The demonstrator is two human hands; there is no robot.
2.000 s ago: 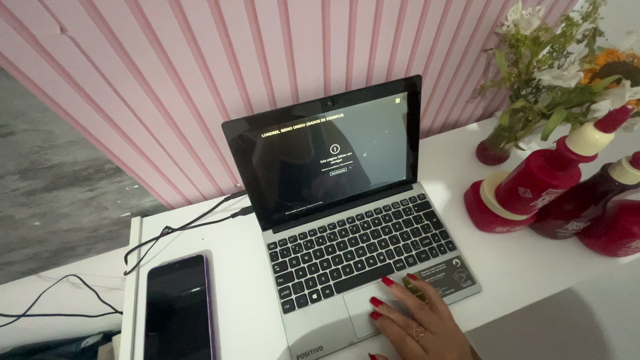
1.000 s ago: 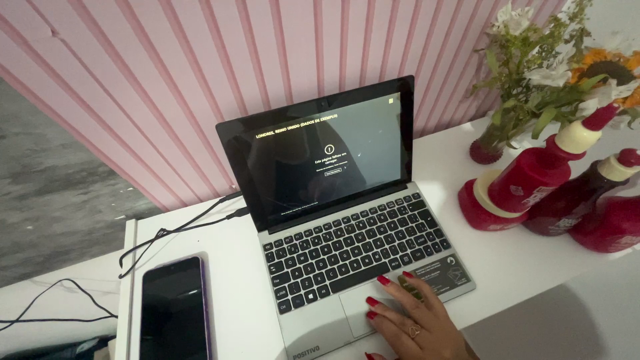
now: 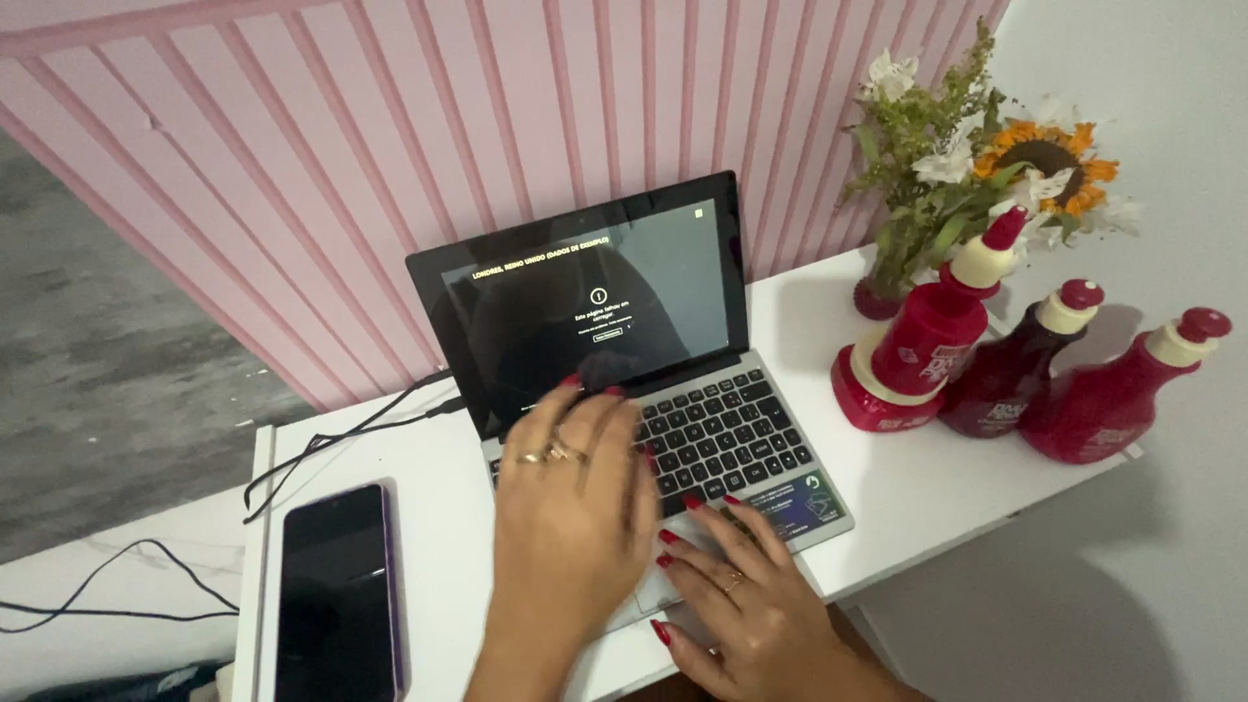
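An opened laptop (image 3: 721,439) with a silver keyboard base stands on the white desk, its dark screen (image 3: 585,312) lit with a short message. My left hand (image 3: 575,478), slightly blurred and wearing rings, is over the left part of the keyboard, fingers pointing at the screen's lower edge; it holds nothing, and whether it touches the laptop I cannot tell. My right hand (image 3: 741,595), with red nails and a ring, rests fingers spread at the touchpad and front edge of the base, holding nothing.
Left of the laptop lies a dark smartphone (image 3: 336,595), with black cables (image 3: 361,429) behind it. Several red bottles with cream collars, one of them (image 3: 1121,400) at the right end, stand on the white desk (image 3: 439,546). Behind them is a vase of flowers (image 3: 877,292), beside a pink slatted panel (image 3: 487,117).
My left hand has come into view over the keyboard. My right hand stays near the touchpad. The screen message looks the same.
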